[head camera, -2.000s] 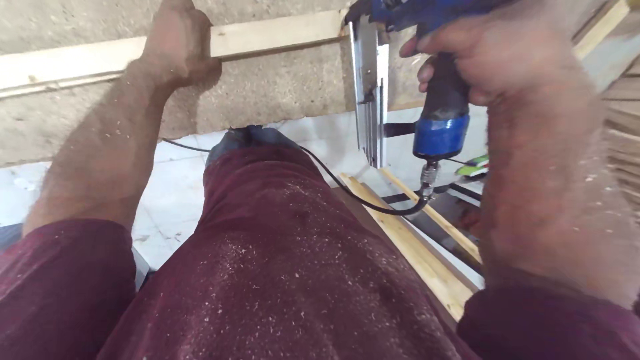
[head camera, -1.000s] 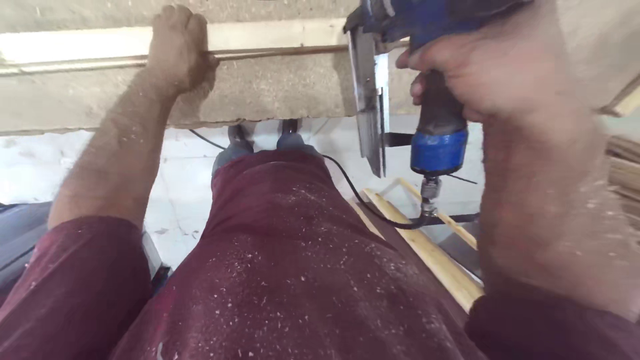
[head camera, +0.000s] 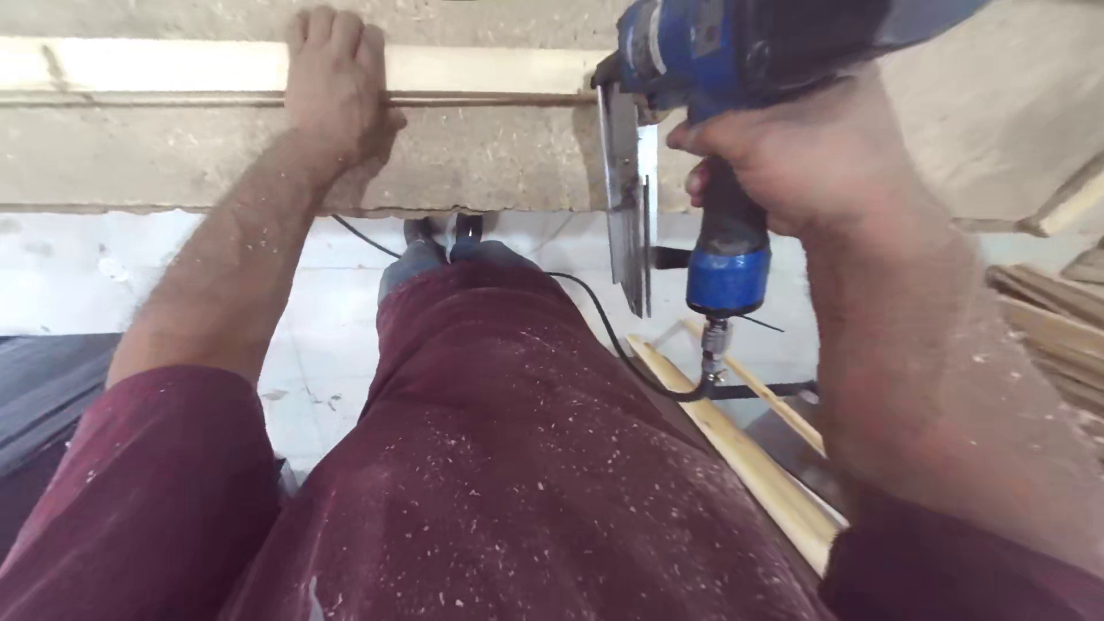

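My left hand (head camera: 336, 86) grips the pale wooden strips (head camera: 492, 71) that run across a particle-board surface (head camera: 492, 155); its fingers lie over the top strip and the thumb is tucked at the near edge. My right hand (head camera: 776, 164) is closed around the black grip of a blue pneumatic nailer (head camera: 690, 52). The nailer's nose is at the strips, right of my left hand, and whether it touches them cannot be told. Its metal magazine (head camera: 625, 198) points toward me. A metal fitting (head camera: 715, 345) joins the handle's blue end cap to a black air hose (head camera: 604, 323).
Long wooden boards (head camera: 733, 448) lie below the surface at the lower right. A stack of wood pieces (head camera: 1056, 328) is at the right edge. The air hose loops past my legs above the white floor (head camera: 328, 302). A dark object (head camera: 52, 388) is at the left.
The view has shifted somewhat, and the strips now run more level across it. Both hands keep their holds, the left on the strips and the right on the nailer.
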